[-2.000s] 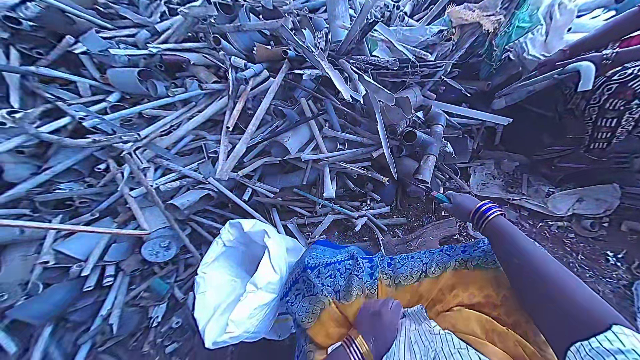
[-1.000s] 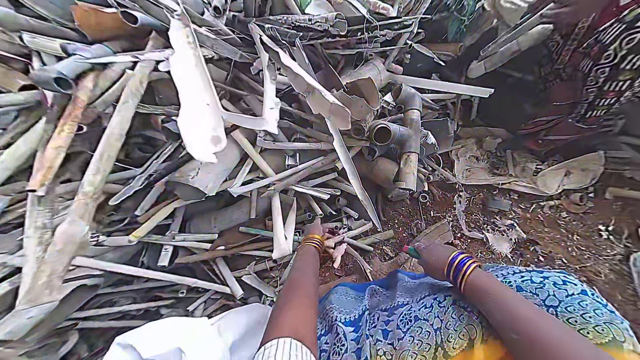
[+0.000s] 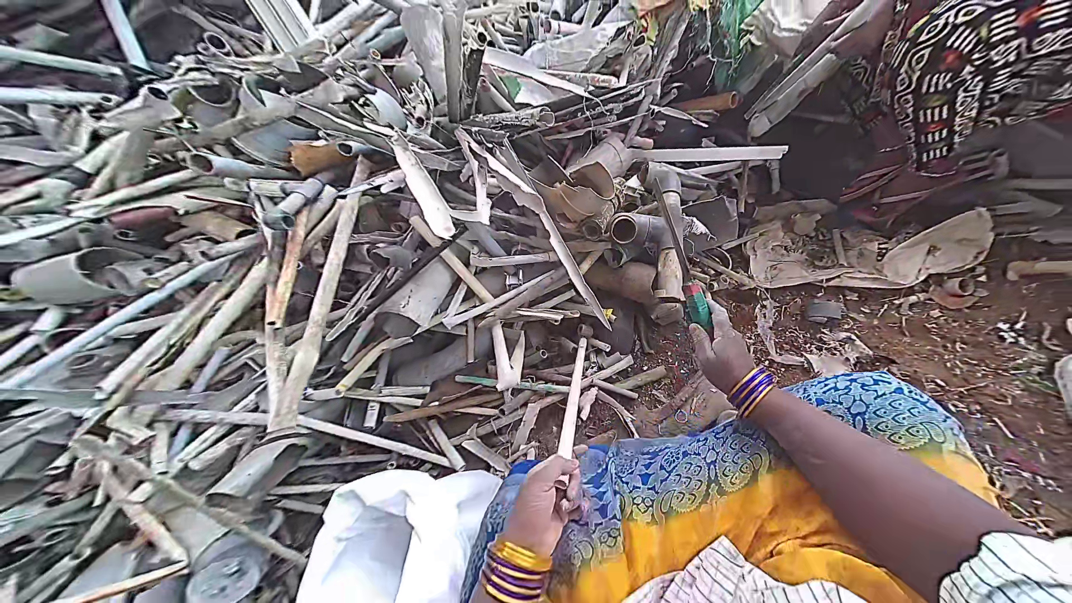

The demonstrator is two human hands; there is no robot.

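My left hand (image 3: 543,501), with yellow and purple bangles, grips the lower end of a thin pale pipe (image 3: 575,389) that points up and away over the scrap. My right hand (image 3: 722,350) holds a tool by its green and red handle (image 3: 697,308); a long dark blade (image 3: 672,230) rises from it, in front of a grey pipe elbow (image 3: 662,177). The tool and the thin pipe are apart. Below my hands, a blue patterned and yellow cloth (image 3: 670,494) covers my lap.
A large heap of plastic pipe scrap (image 3: 318,251) spreads across the left and front. An open white sack (image 3: 402,536) lies left of my lap. Torn sheeting (image 3: 938,247) lies on brown soil at the right. Patterned dark fabric (image 3: 963,84) shows at the upper right.
My left hand reached into the scrap a second ago; it is now back near my lap, holding the thin pipe. In my right hand the tool now points upward with its blade in sight.
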